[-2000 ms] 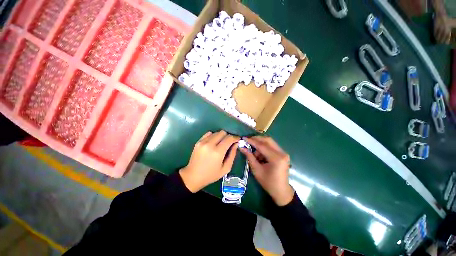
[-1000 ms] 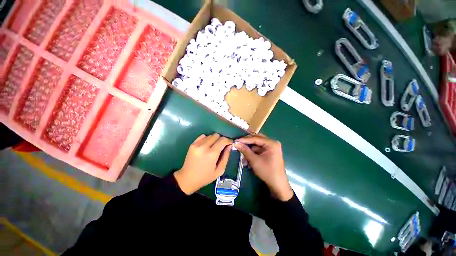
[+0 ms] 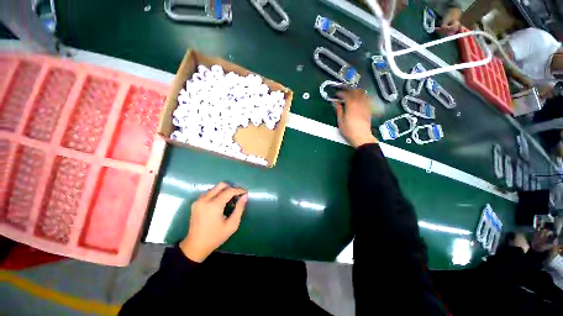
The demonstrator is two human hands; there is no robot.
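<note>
My left hand [image 3: 213, 216] is over the green surface in front of the cardboard box, fingers curled and thumb near the fingertips. Whether it holds a tiny piece cannot be told. My right hand [image 3: 356, 117] is stretched across the pale rail, its fingers on the label end of a loop-shaped unit [image 3: 326, 91]. The fingers hide that end, so a grip cannot be confirmed. The cardboard box [image 3: 281, 133] holds a heap of small white parts [image 3: 222, 108], with bare bottom showing at its near right corner.
A pink compartment tray [image 3: 151, 179] with tiny clear pieces is at the left. More loop-shaped units [image 3: 384, 78] lie beyond the rail [image 3: 426, 162]. A white cable [image 3: 441, 69] hangs at the upper right. Other people and another pink tray [image 3: 484, 74] are at the far right.
Both hands were together on a loop-shaped unit; they are now apart and that unit is gone from between them. My right hand has reached forward across the rail. The view has turned right.
</note>
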